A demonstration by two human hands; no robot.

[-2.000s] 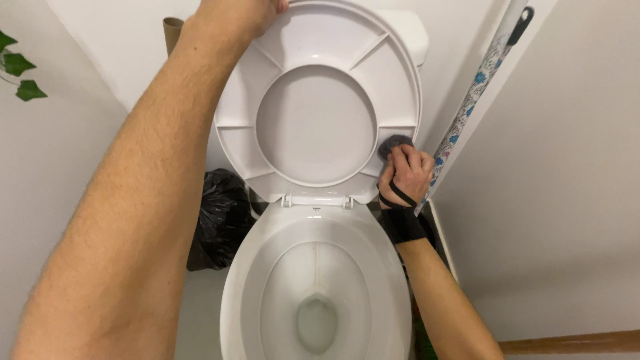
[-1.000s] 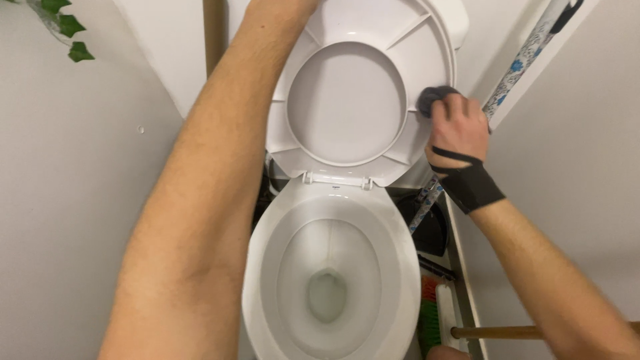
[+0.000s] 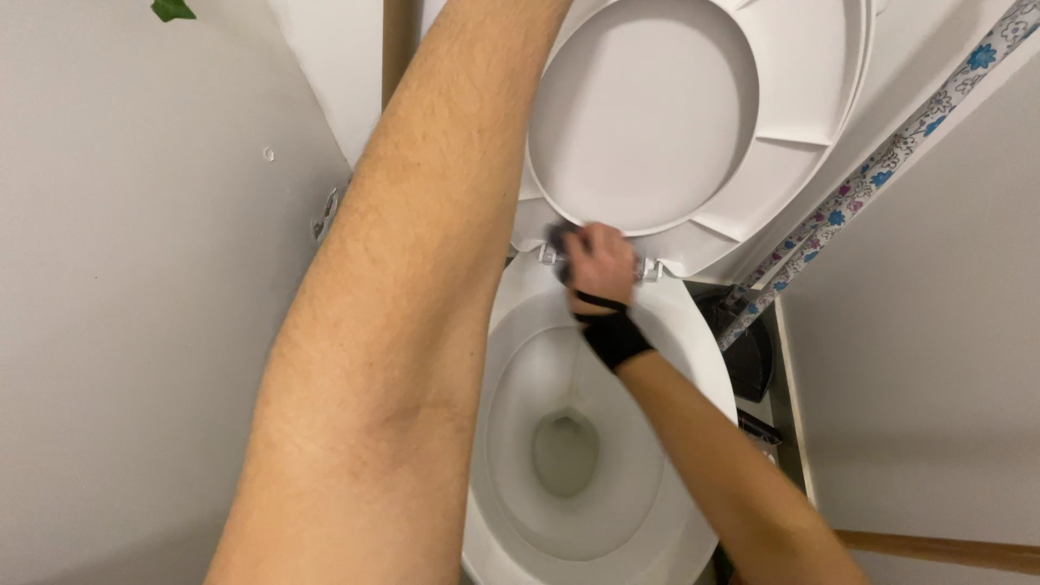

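Observation:
My right hand (image 3: pixel 603 264), blurred and with a black wrist support, holds a dark grey cloth or scouring pad (image 3: pixel 561 244) at the base of the raised white toilet seat (image 3: pixel 800 97), by the left hinge (image 3: pixel 548 255). Behind the seat's opening the lid (image 3: pixel 646 114) shows, also upright. Only my left forearm is visible, reaching up past the seat's left side; that hand lies beyond the top edge. Below my right hand is the white toilet bowl (image 3: pixel 520 536) with water at its bottom.
Flower-patterned handles (image 3: pixel 881 171) lean against the right wall, above a black dustpan (image 3: pixel 751 357) beside the bowl. Grey walls stand close on both sides. A wooden stick (image 3: pixel 934 549) lies low at the right. A green leaf (image 3: pixel 172 9) hangs at the upper left.
My right hand has moved with the dark pad from the seat's right side down and left to the hinges. My left hand, partly in view two seconds ago, is now out of sight. The view has shifted.

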